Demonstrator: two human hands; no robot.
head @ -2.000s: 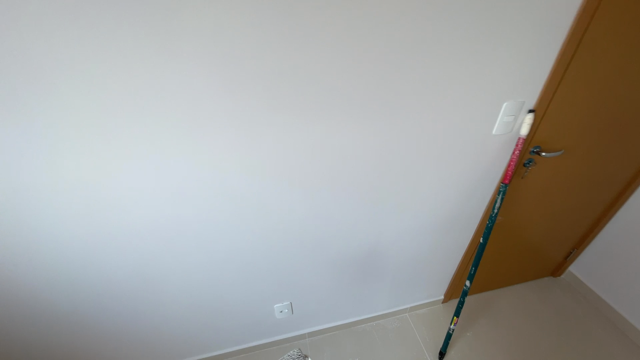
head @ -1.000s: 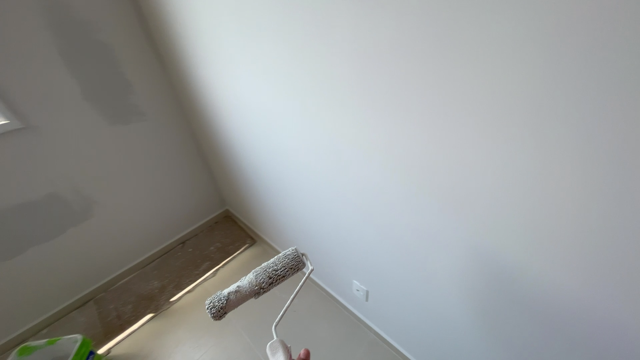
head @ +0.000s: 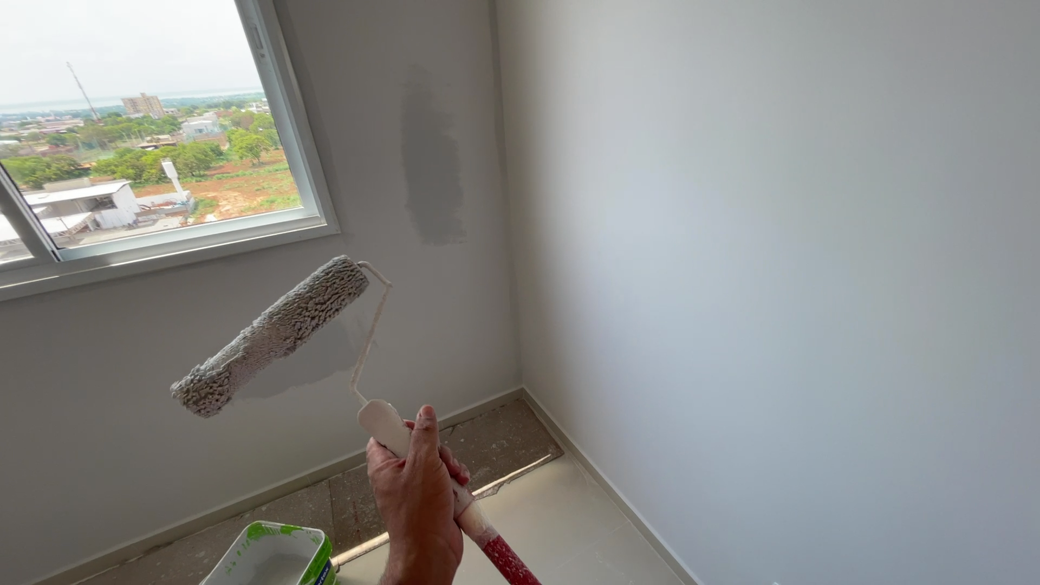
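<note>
My left hand [head: 418, 496] grips the handle of a paint roller [head: 276, 337] where it joins an extension pole [head: 504, 552] with red, paint-spattered covering. The thumb lies along the near side and the fingertips show on the right. The roller's shaggy sleeve is wet with grey-white paint and tilts up to the right, in front of the wall below the window. My right hand is out of view, as is the pole's lower end. A white and green paint container [head: 272, 548] with light paint stands at the lower left, left of my wrist.
A sliding window [head: 321, 203] is at the upper left. Darker patches mark the grey wall [head: 435, 162] beside and below it. A pale wall [head: 772, 284] fills the right side. Brown floor covering [head: 504, 431] lies along the skirting, next to light floor tiles [head: 569, 520].
The view has swung left, from the door and leaning pole to the corner and window. The roller has risen in the view, and my left hand now shows around its handle.
</note>
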